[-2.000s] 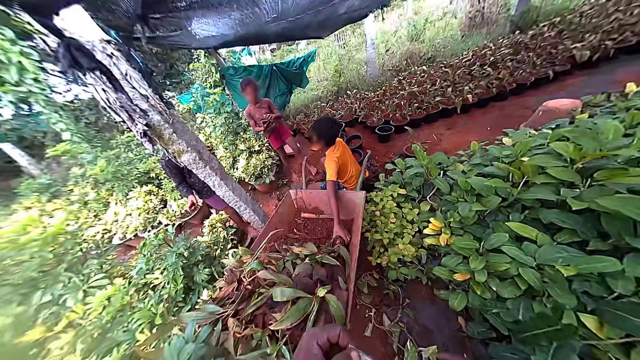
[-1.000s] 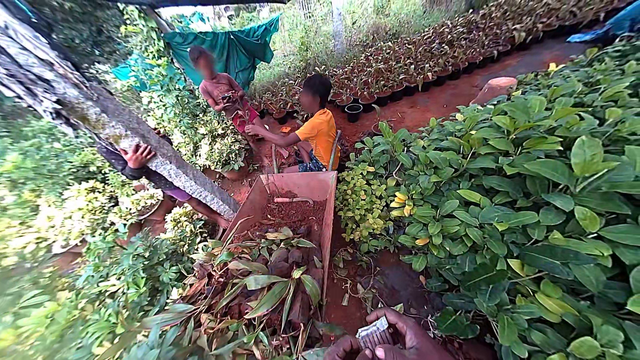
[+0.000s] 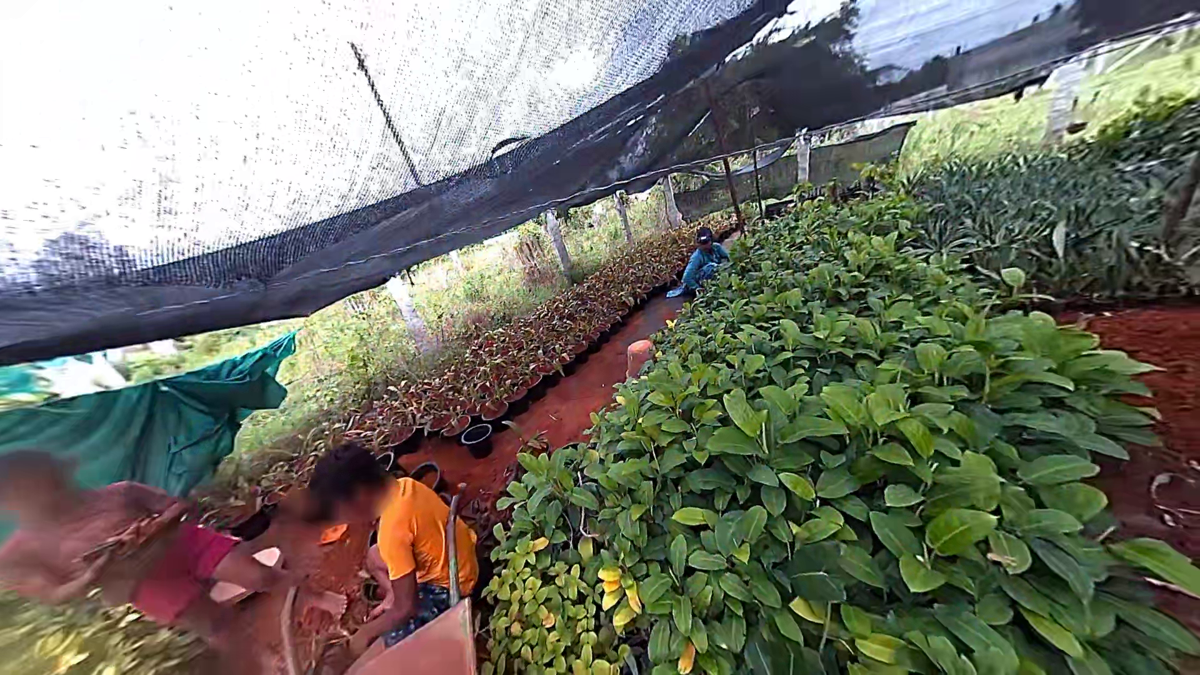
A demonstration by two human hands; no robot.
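Note:
Neither of my hands is in view. At the bottom left, only the upper end of a wheelbarrow's tray (image 3: 427, 647) shows, with one handle (image 3: 454, 548) rising from it. Beside it a person in an orange shirt (image 3: 422, 534) bends low, one arm reaching down. At the far left stands a blurred person in dark pink shorts (image 3: 183, 572). Broad-leaved green plants (image 3: 797, 487) fill the middle and right, with smaller yellow-green plants (image 3: 553, 591) at their lower left edge.
Shade netting (image 3: 375, 169) hangs overhead. A red-soil path (image 3: 572, 394) runs back between the green plants and rows of potted reddish plants (image 3: 450, 375). An empty black pot (image 3: 476, 437) stands by it. Farther along crouches a person in blue (image 3: 703, 262). Green cloth (image 3: 159, 422) hangs at left.
The view has swung upward and right. My hands, seen low in the frame holding a small pale object a second ago, are out of view. The person in orange has bent down.

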